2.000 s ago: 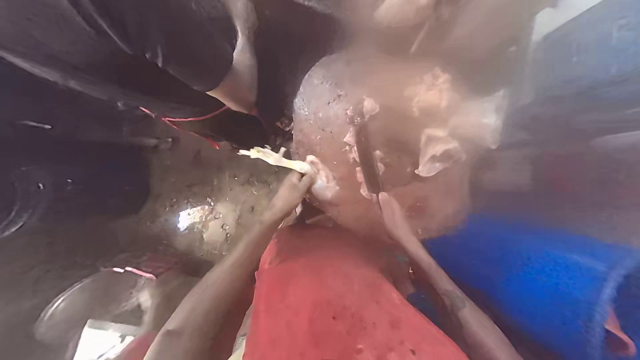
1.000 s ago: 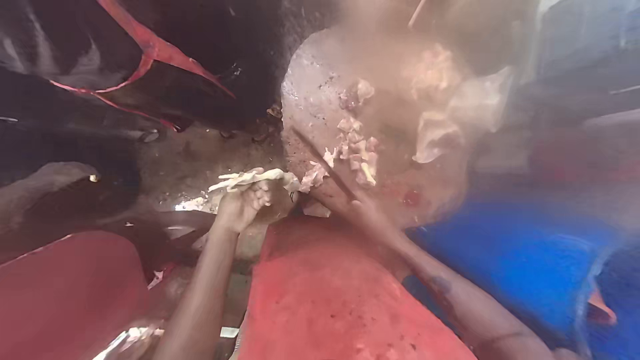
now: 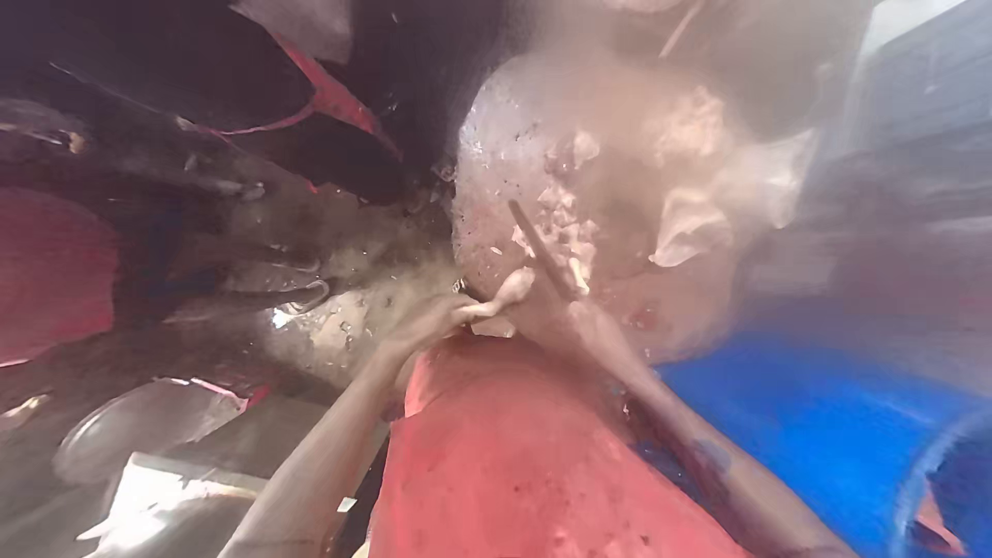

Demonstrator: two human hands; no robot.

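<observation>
My left hand (image 3: 442,318) is closed on a pale piece of poultry (image 3: 513,288), seemingly a leg, at the near left edge of a round chopping block (image 3: 496,170). In my right hand (image 3: 573,314) is a dark-bladed knife (image 3: 539,244), its blade pointing up and left over the block. Small cut pieces of meat (image 3: 559,209) lie in a row beside the blade. Blur hides the fingers of both hands in part.
A pale plastic bag (image 3: 690,229) and more meat (image 3: 690,128) are on the block's right side. A blue barrel (image 3: 806,434) lies at the lower right. At the lower left is a clear round container (image 3: 147,426). Red cloth (image 3: 527,465) covers my front.
The pale foot seen in my left hand earlier no longer shows there. My left hand has moved back toward the block's edge. Another person's arm at the upper left has gone from view.
</observation>
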